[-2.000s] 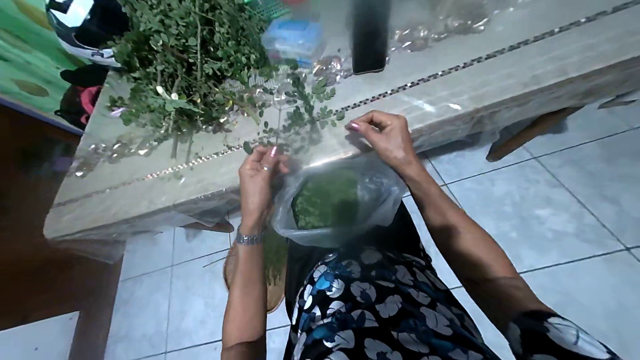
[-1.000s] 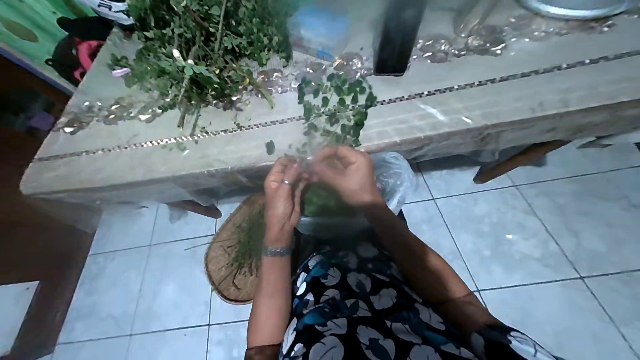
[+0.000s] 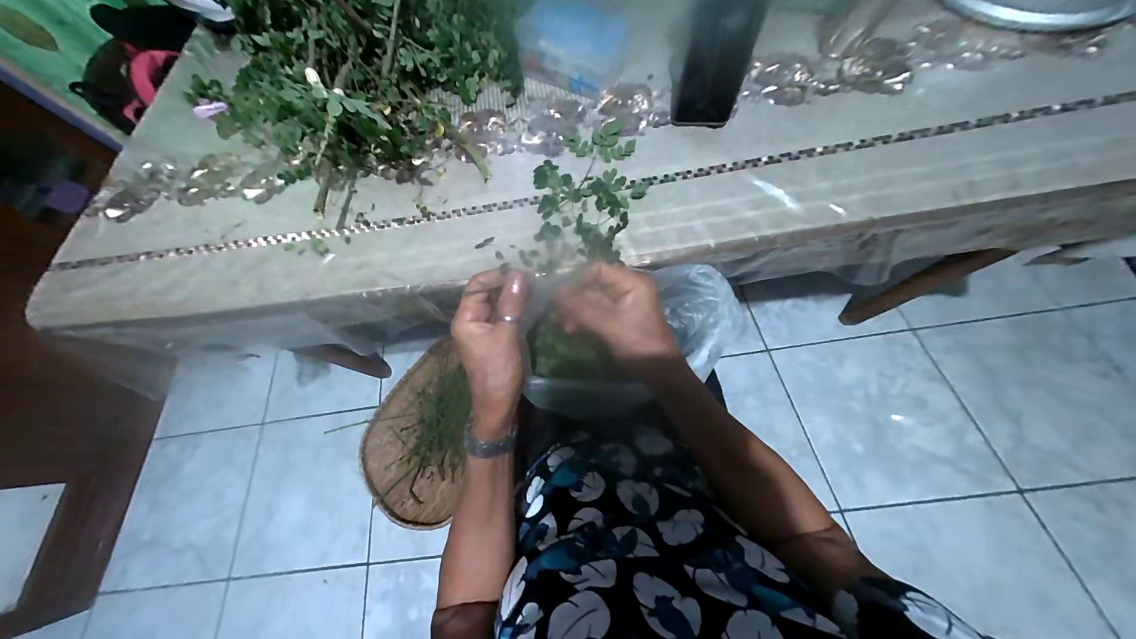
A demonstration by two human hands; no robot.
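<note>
My left hand, with a ring and a wrist bracelet, pinches a thin green stem at the table's front edge. My right hand is blurred close beside it, fingers bent; what lies between them cannot be made out. A leafy green sprig rests on the table just beyond both hands. Below them is a clear plastic bag holding a mass of green leaves, partly hidden by my right hand. A large heap of leafy branches lies at the table's back left.
A table with a plastic-covered cloth spans the view. On it are a black phone-like object, a blue and clear package and a round metal rim. A woven tray with green stems lies low at left.
Two seconds ago my hands were apart on either side of the bag; now they are close together above it. The view has shifted, showing more of the woven tray.
</note>
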